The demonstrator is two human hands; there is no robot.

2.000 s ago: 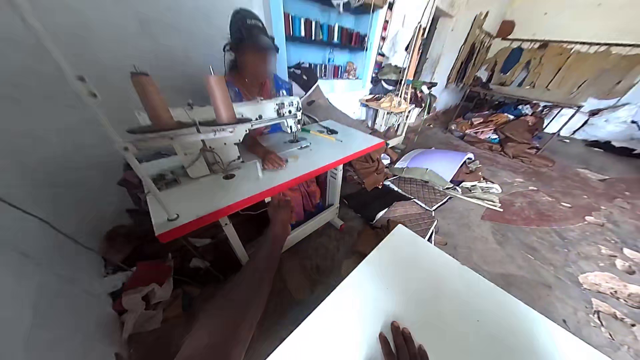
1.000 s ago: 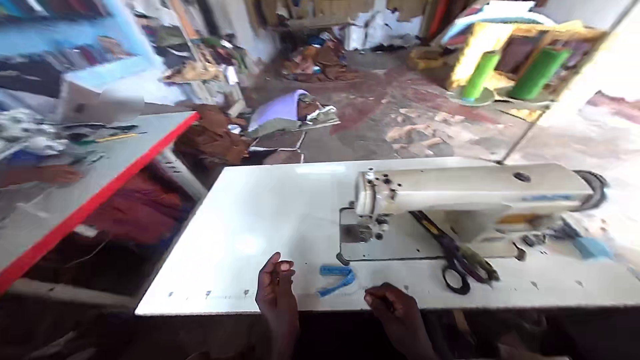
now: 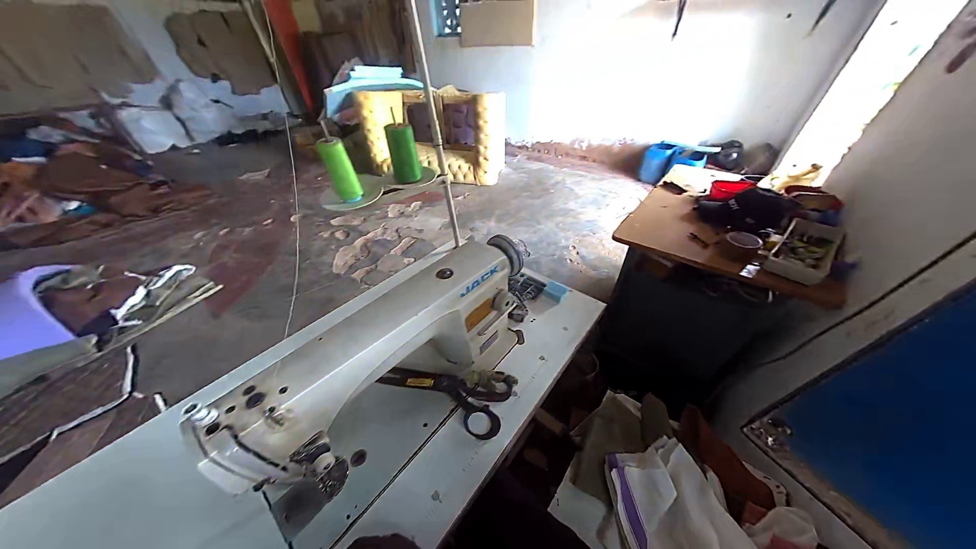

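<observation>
A white Jack industrial sewing machine [image 3: 366, 335] stands on a pale worktable [image 3: 427, 473]. Black-handled scissors [image 3: 457, 393] lie under its arm, with their finger loops toward the table's front edge. Two green thread cones, one light [image 3: 340, 169] and one dark [image 3: 403, 152], stand on the thread stand behind the machine. Neither of my hands can be made out. A small dark shape shows at the bottom edge; whether it is a hand or clothing is unclear.
To the right stands a wooden table [image 3: 686, 248] holding a tray [image 3: 804, 252] and a red container [image 3: 730, 189]. Cloth pieces [image 3: 663, 488] are heaped beside the worktable at lower right. A tufted yellow armchair [image 3: 488, 141] and blue containers [image 3: 671, 160] are at the back.
The view has swung far to the right. Both hands, seen over the worktable near a blue strip one second ago, are out of sight, and so is the strip.
</observation>
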